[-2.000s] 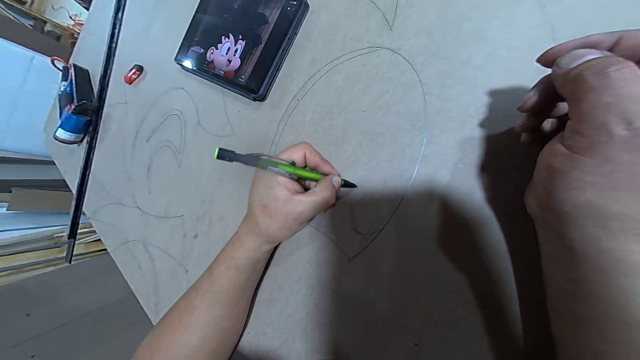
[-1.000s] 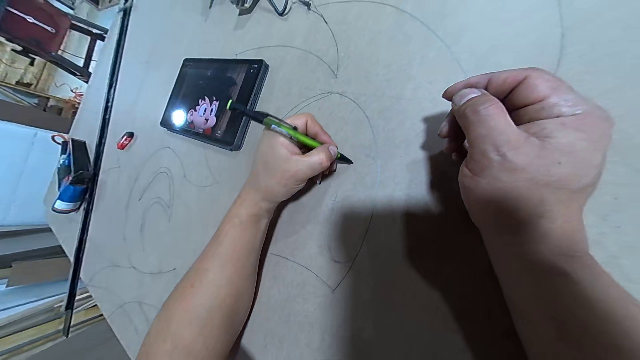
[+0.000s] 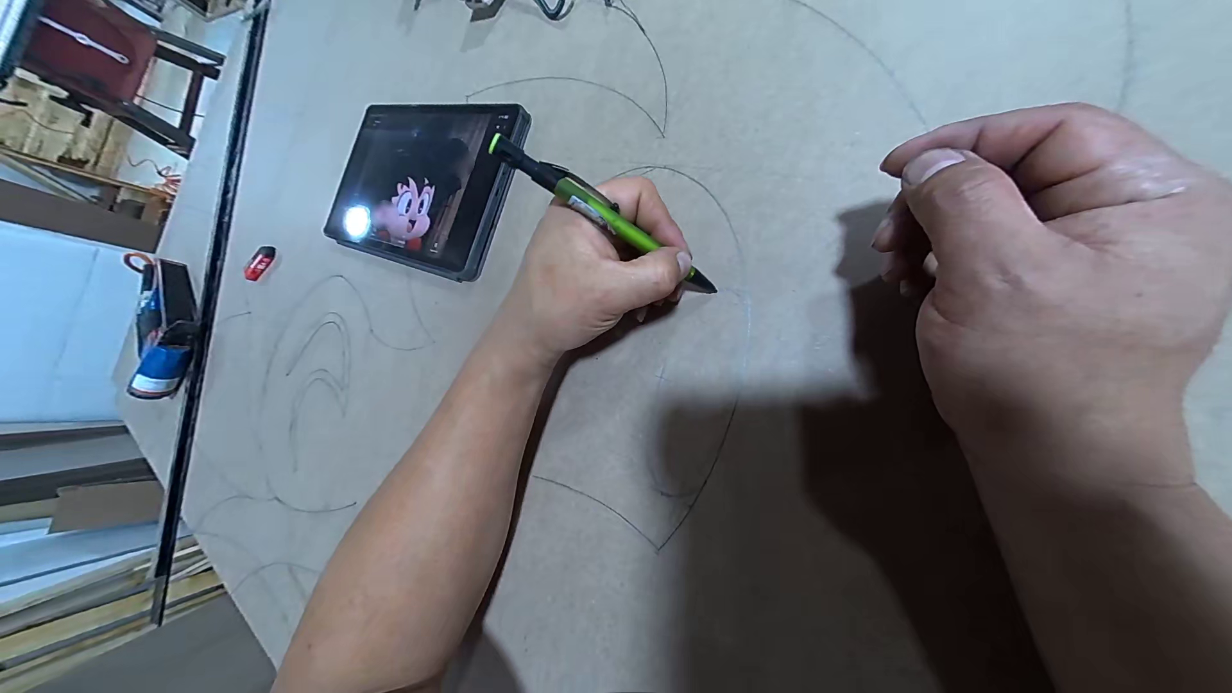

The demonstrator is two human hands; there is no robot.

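Observation:
My left hand [image 3: 606, 265] grips a green and black mechanical pencil [image 3: 616, 223] between thumb and fingers. The dark tip points down to the right, at or just over the tan board [image 3: 597, 616], near the curved edge of a pencil-drawn outline [image 3: 727, 433]. On the right, my right hand [image 3: 1049, 231] hovers with curled fingers, its thumb against the index finger and nothing visible in it. A black-framed tablet [image 3: 433, 144] showing a pink cartoon character lies up-left of my left hand. Other drawn curves [image 3: 337, 279] run across the board at the left.
A small red and black object [image 3: 259, 263] rests near the board's black edge strip [image 3: 219, 231]. Beyond that strip are a blue and black item [image 3: 162, 356], a dark red chair [image 3: 91, 43] and stacked strips of sheet material [image 3: 87, 626]. Part of a cable [image 3: 553, 8] shows at the top.
My left hand with the pencil has moved up along the outline. The view has shifted, showing more of my right hand and forearm.

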